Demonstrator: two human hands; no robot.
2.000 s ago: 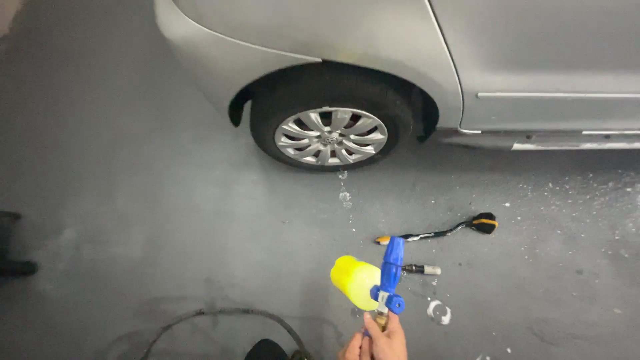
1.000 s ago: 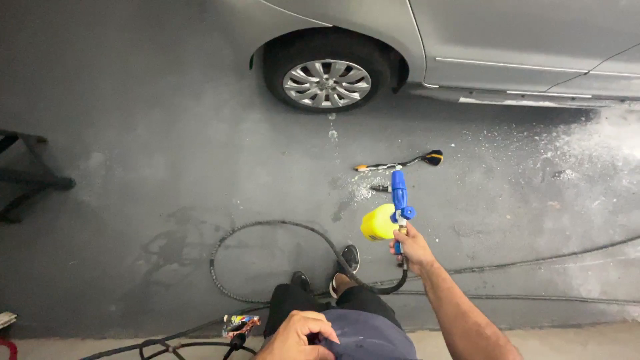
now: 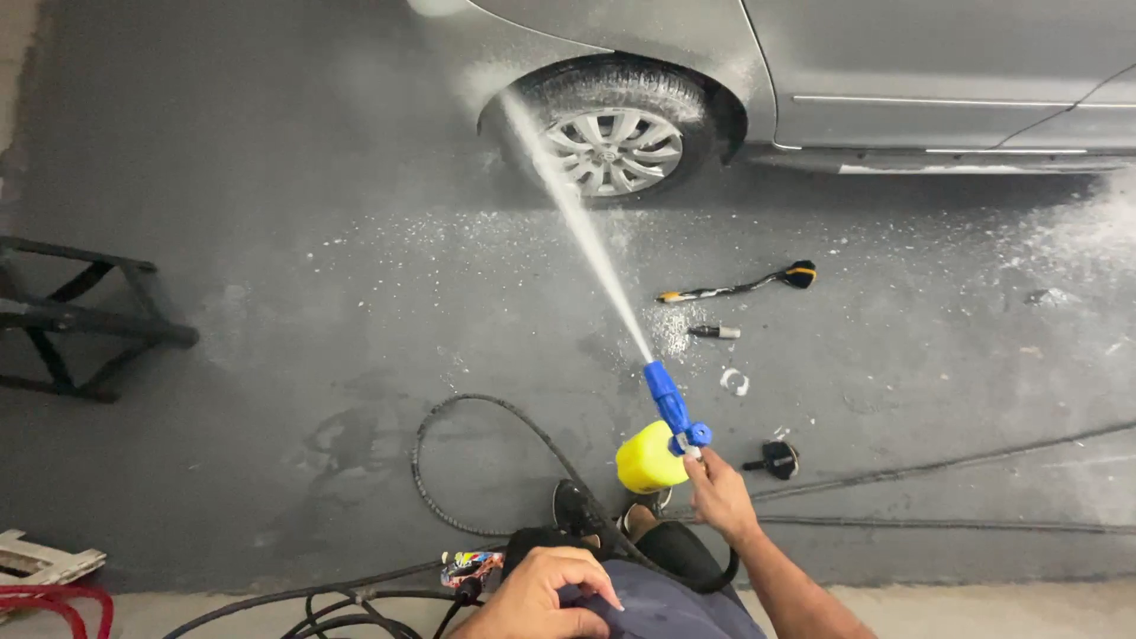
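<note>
My right hand (image 3: 723,501) grips a foam sprayer (image 3: 667,398) with a blue nozzle and a yellow bottle (image 3: 650,457), just right of centre. A white jet leaves its tip and reaches the left side of the car's tire (image 3: 621,84) and the wheel arch. Wet specks and foam cover part of the tire around the silver alloy wheel (image 3: 612,151). My left hand (image 3: 559,590) is in front of my body at the bottom, fingers loosely curled and apart, with nothing seen in it. A black hose (image 3: 729,568) runs from below the right hand.
On the floor lie a long-handled brush (image 3: 737,288), a small brush (image 3: 715,332), a foam ring (image 3: 735,382) and a black round-headed tool (image 3: 781,460). Hose loops (image 3: 426,444) lie by my shoes. A black metal frame (image 3: 98,324) stands left; red hoses (image 3: 62,593) lie lower left.
A white jet now sprays from the nozzle, where none showed before. The sprayer has tilted to point up and left. New white specks lie on the floor below the wheel.
</note>
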